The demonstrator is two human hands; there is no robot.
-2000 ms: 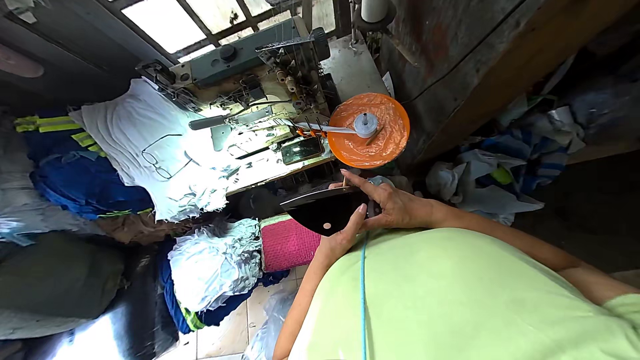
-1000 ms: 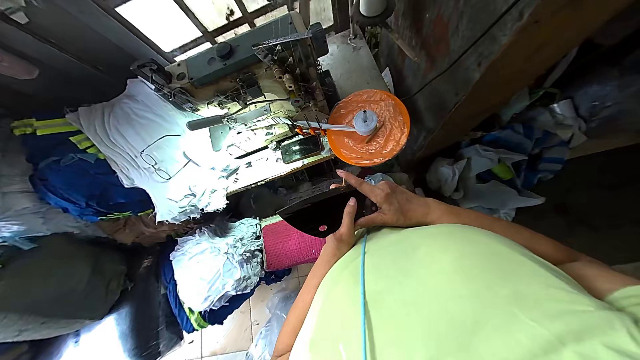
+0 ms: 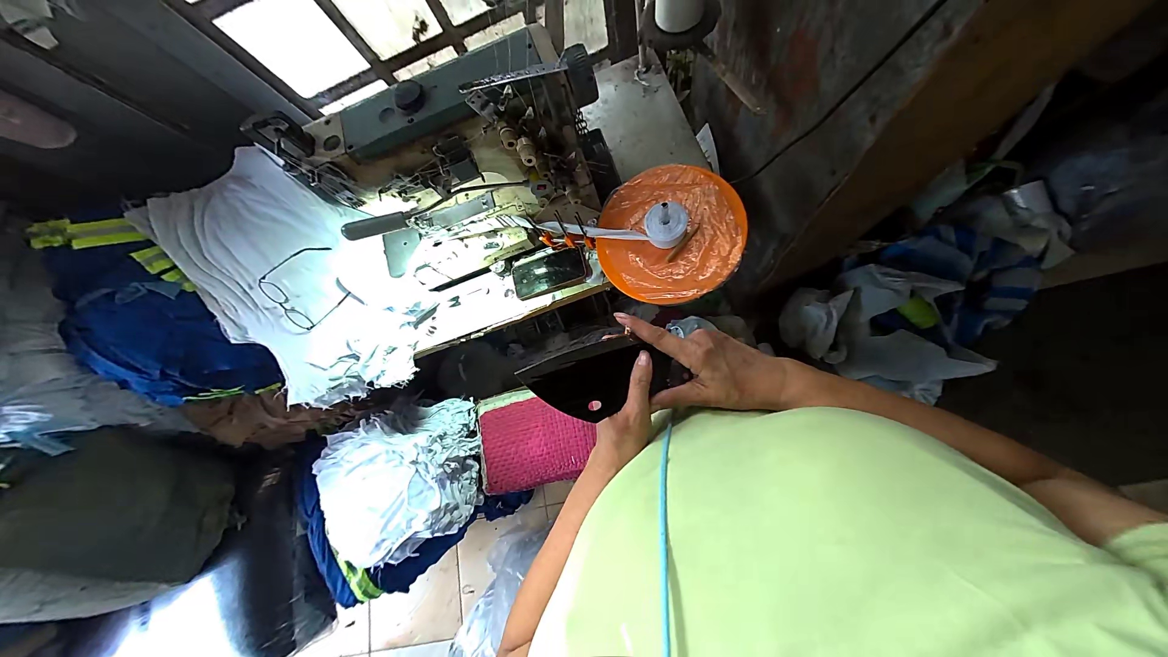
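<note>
A flat black thing (image 3: 575, 379) with a curved edge and a small round pink spot is in front of my body, below the sewing machine table's edge. My left hand (image 3: 630, 415) grips its right part, thumb upright on its face. From the right, my right hand (image 3: 725, 370) holds the same end, its index finger stretched left above the black surface; part of its grip is hidden. Beyond the hands stands an industrial sewing machine (image 3: 438, 119). An orange round tray (image 3: 721, 260) with a white spool (image 3: 666, 224) is beside it, and a phone (image 3: 550, 272) lies on the table.
Eyeglasses (image 3: 297, 318) rest on white cloth (image 3: 228, 219) at the left of the machine. Blue garments (image 3: 155, 338) lie further left. Below are a heap of white cloth pieces (image 3: 392, 493) and a pink textured cushion (image 3: 534, 443). Plastic bags (image 3: 903, 338) lie at the right.
My left thumb has shifted slightly up and left over the black thing since the earliest frame. My right index finger has moved slightly left.
</note>
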